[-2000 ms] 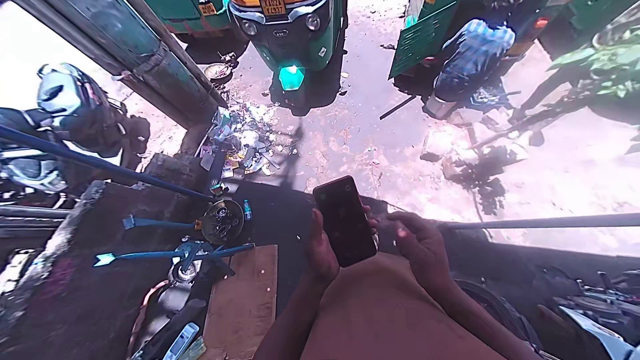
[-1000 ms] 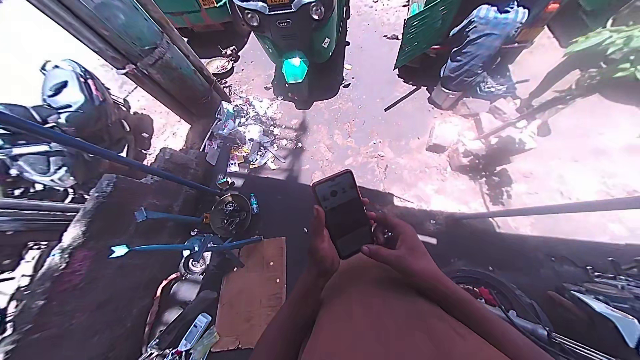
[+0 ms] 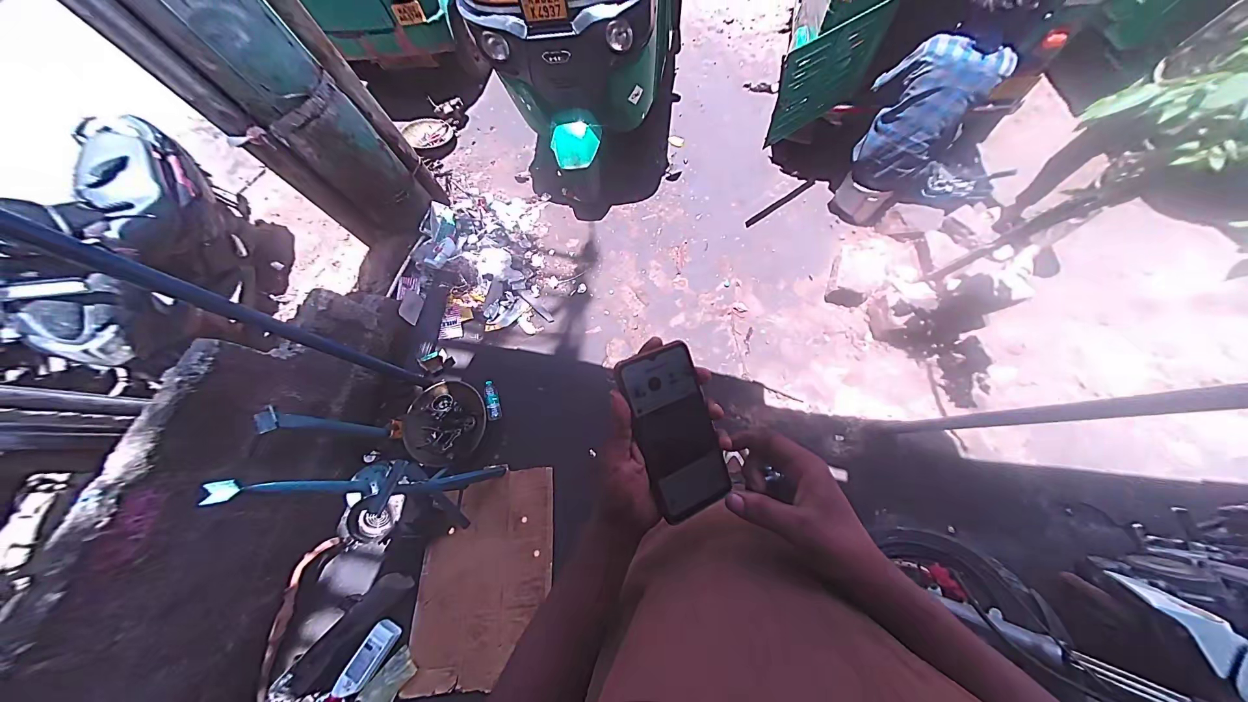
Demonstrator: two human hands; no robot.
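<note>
A smartphone point(image 3: 675, 434) with a dark body lies upright in my left hand point(image 3: 629, 468), its screen turned up toward me. The left fingers wrap behind it and show along its far edge. My right hand point(image 3: 795, 487) is beside the lower right corner of the phone, thumb close to the edge and fingers bent; whether it touches the phone cannot be told. Below and left of the hands is a flat brown cardboard sheet point(image 3: 487, 585). Farther left, a round pan point(image 3: 444, 424) holds small metal parts, and a small bottle point(image 3: 492, 400) is beside it.
A green auto rickshaw point(image 3: 585, 73) stands ahead, with a litter heap point(image 3: 497, 258) at its left. A person in a checked shirt point(image 3: 921, 112) bends beside another green vehicle. Parked motorcycles point(image 3: 97, 234) are at left, and a wheel point(image 3: 965, 575) is at lower right. A blue pole point(image 3: 214, 297) slants across the left.
My right hand was apart from the phone two seconds ago, came over its lower part, and is now beside its lower right edge. The screen was dark and is now partly lit.
</note>
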